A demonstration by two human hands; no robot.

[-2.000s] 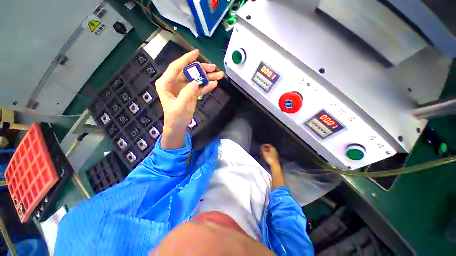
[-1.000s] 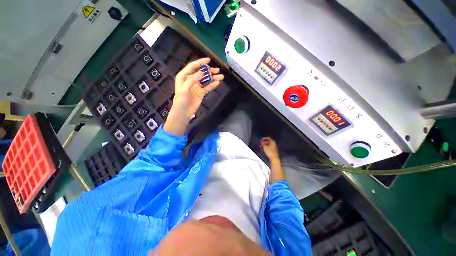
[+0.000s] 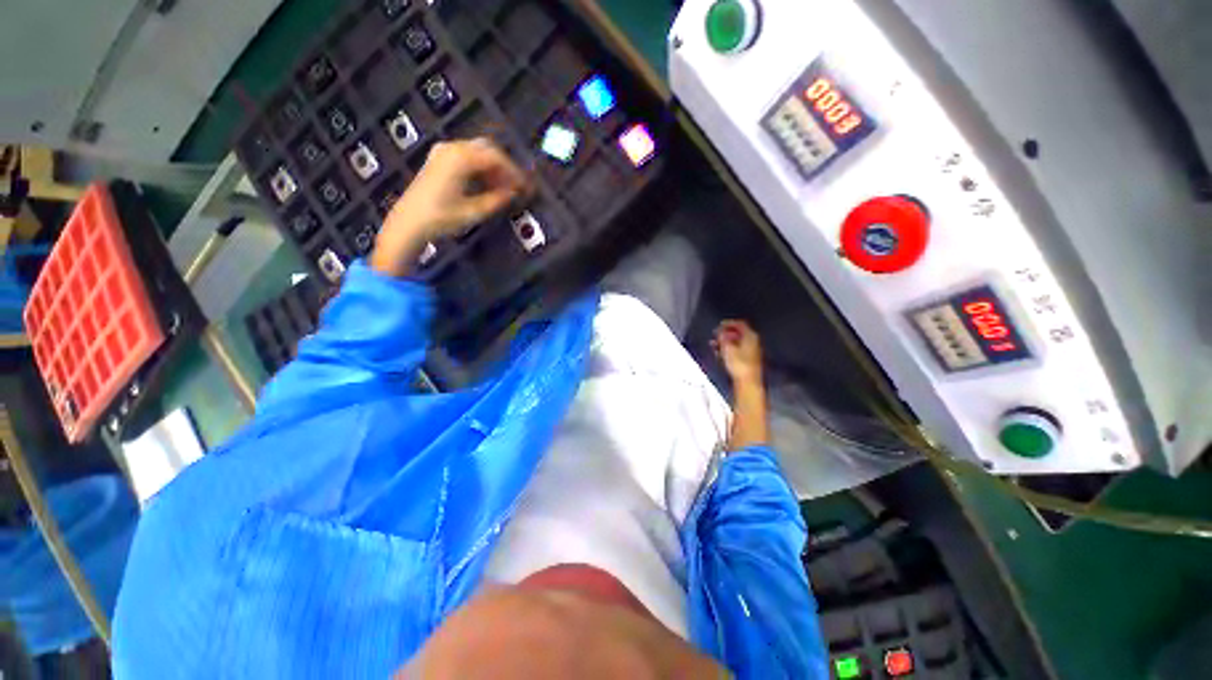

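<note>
My left hand (image 3: 459,199) is over the black compartment tray (image 3: 512,286) on the left, palm down with fingers curled. Its fingertips are blurred, so I cannot tell whether it holds anything. The tray holds several small square units, dark or silver-white with round centres. Three lit units lie in its pockets near the press side: a blue one (image 3: 596,94), a whitish-green one (image 3: 560,141) and a pink-white one (image 3: 638,144). My right hand (image 3: 739,351) is small in view above my lap, fingers curled; its contents are unclear.
The white press front (image 3: 917,160) has a red mushroom button (image 3: 884,234), green buttons and two red-digit displays. A yellowish hose (image 3: 1116,515) crosses the lower right. Another black tray (image 3: 917,614) holds green and red lit units. A red tray (image 3: 93,312) is far left.
My left hand has moved left and down over the tray; the dark unit earlier in it no longer shows there. The view has shifted, revealing the lit units. One display changed from 0002 to 0003.
</note>
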